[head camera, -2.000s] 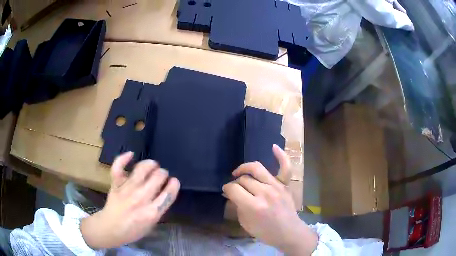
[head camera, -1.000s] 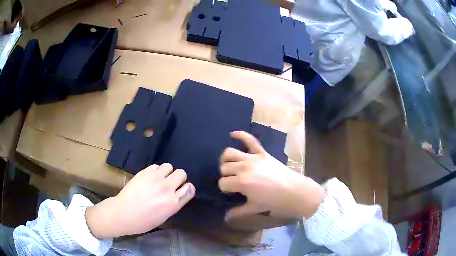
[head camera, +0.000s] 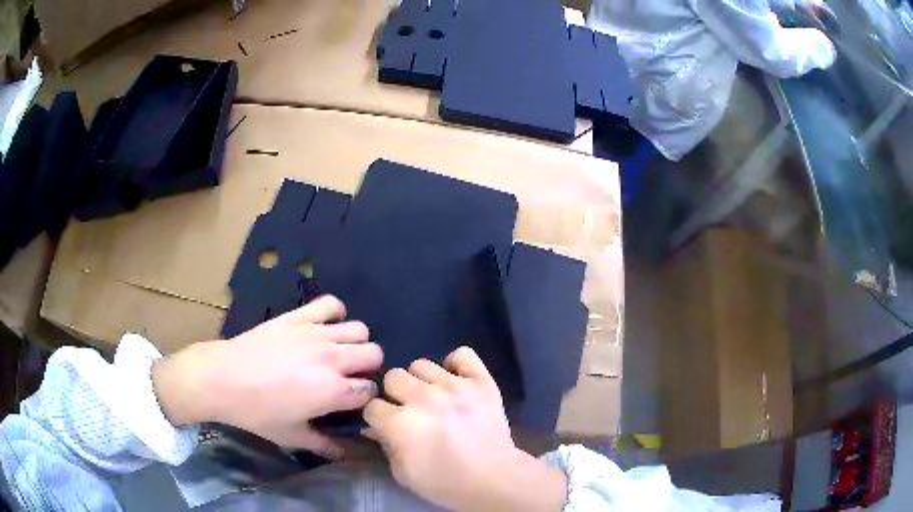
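Note:
A black box blank (head camera: 430, 230) lies on the tan carton in front of me. Its left flap (head camera: 285, 235) has two round holes; its right flap (head camera: 549, 300) lies flat. A narrow box wall (head camera: 500, 320) stands up between the centre panel and the right flap. My left hand (head camera: 280, 375) is on the blank's near left edge, fingers bent over it. My right hand (head camera: 450, 425) grips the near edge close beside it. The fingertips meet near the middle; the part of the blank under them is hidden.
Black trays (head camera: 160, 135) lean at the left. A second blank stack (head camera: 511, 70) lies at the far side of the cartons (head camera: 290, 130). A person in a pale smock (head camera: 671, 75) stands beyond it. A brown carton (head camera: 726, 340) and a red crate (head camera: 866, 455) are at the right.
My right hand has moved down and left, from over the centre panel to beside my left hand. The narrow wall at the right now stands up.

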